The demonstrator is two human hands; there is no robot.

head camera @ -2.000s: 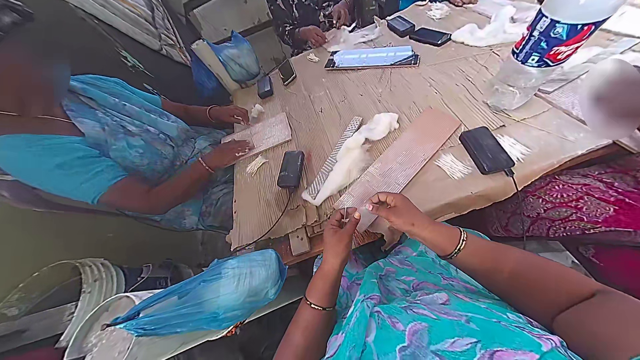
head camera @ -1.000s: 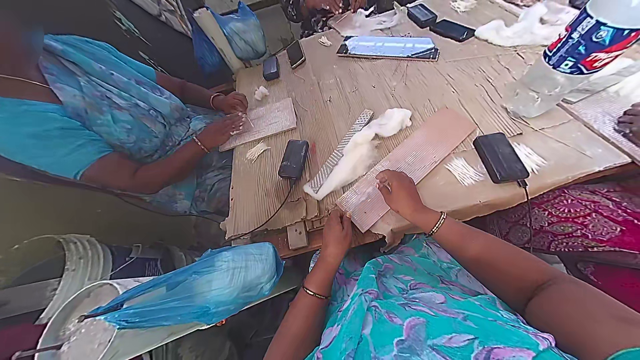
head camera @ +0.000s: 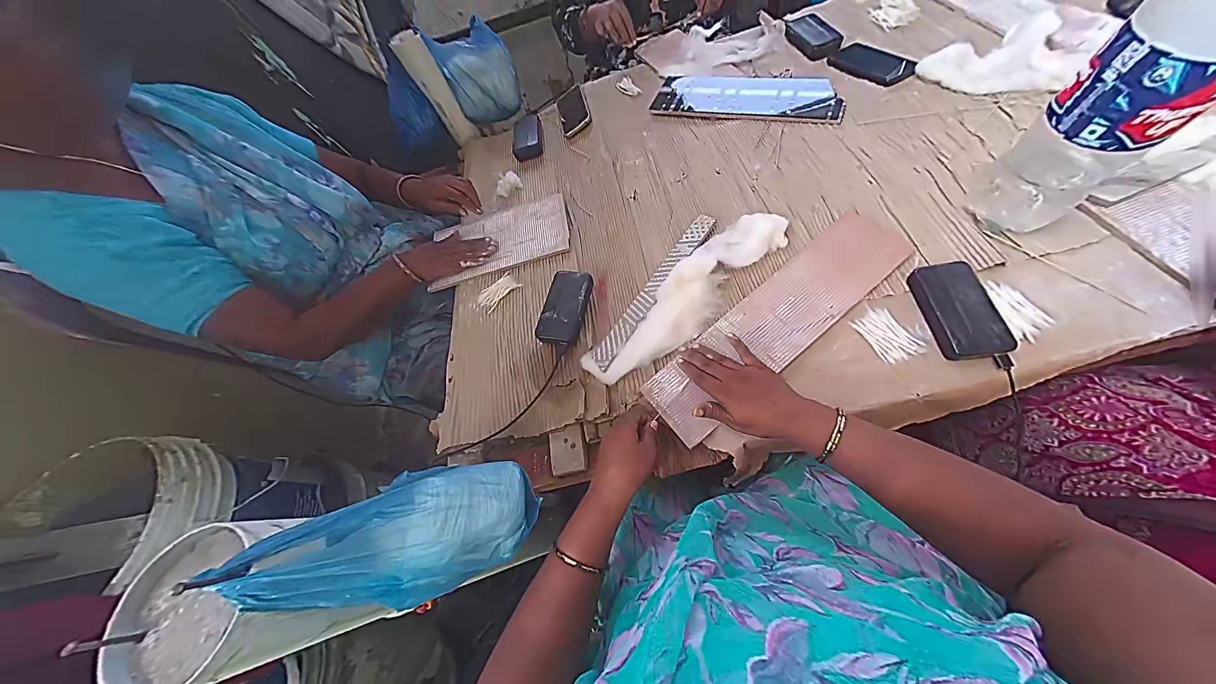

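A long ridged pinkish board (head camera: 807,285) lies slanted on the cardboard-covered table. My right hand (head camera: 741,385) rests flat on its near end, fingers spread. Beside the board's near left corner is my left hand (head camera: 629,446), fingers curled at the table edge; whether it pinches something small cannot be made out. White cotton wool (head camera: 684,299) lies left of the board, partly over a striped strip (head camera: 655,290). On the right, thin white cotton wicks (head camera: 888,335) lie beside a black box-shaped device (head camera: 961,311) with a cable, and more wicks (head camera: 1016,309) are on its far side.
A co-worker's hands (head camera: 446,256) rest on another board (head camera: 522,233) at the left. A second black device (head camera: 564,307) trails a cable. A plastic bottle (head camera: 1073,142) stands at right. Below left, a blue plastic bag (head camera: 399,532) lies over a white bucket (head camera: 171,608).
My hands were together at the board's near end two seconds ago. Then my right hand moved onto the board, and it now lies flatter and nearer its near end.
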